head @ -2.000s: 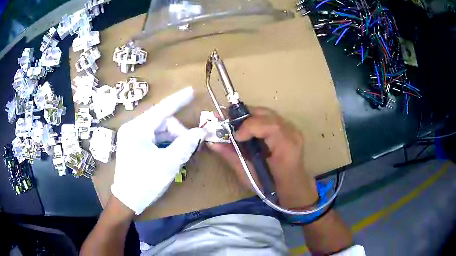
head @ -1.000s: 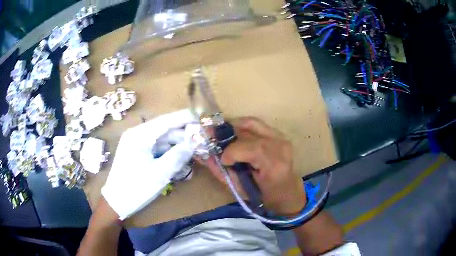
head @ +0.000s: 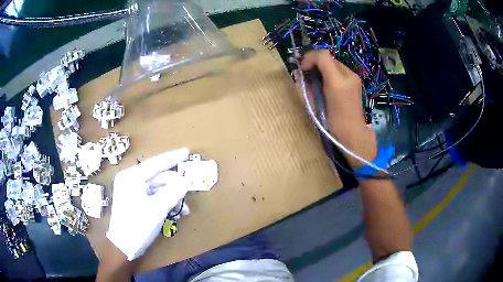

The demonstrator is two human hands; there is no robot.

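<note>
My left hand (head: 144,201), in a white glove, grips a white plastic housing (head: 203,174) between thumb and fingers over the cardboard sheet (head: 231,132). A small yellow-green circuit board (head: 170,227) hangs below that hand by a dark wire. My bare right hand (head: 339,99) is at the edge of the lead wire pile (head: 364,49). It holds the soldering iron (head: 304,36), whose silver barrel points up over the wires. The handle is mostly hidden. Whether the fingertips also touch a wire, I cannot tell.
Loose white housings (head: 69,148) lie at left, two of them apart on the cardboard. Dark circuit boards (head: 14,239) lie at far lower left. A clear fume hood (head: 165,44) stands over the cardboard's back. A blue wrist strap (head: 378,162) and pale feed tube (head: 331,137) trail from my right arm.
My right hand has moved with the iron from beside the housing up and right to the wire pile. My left hand still holds the housing. The view has shifted.
</note>
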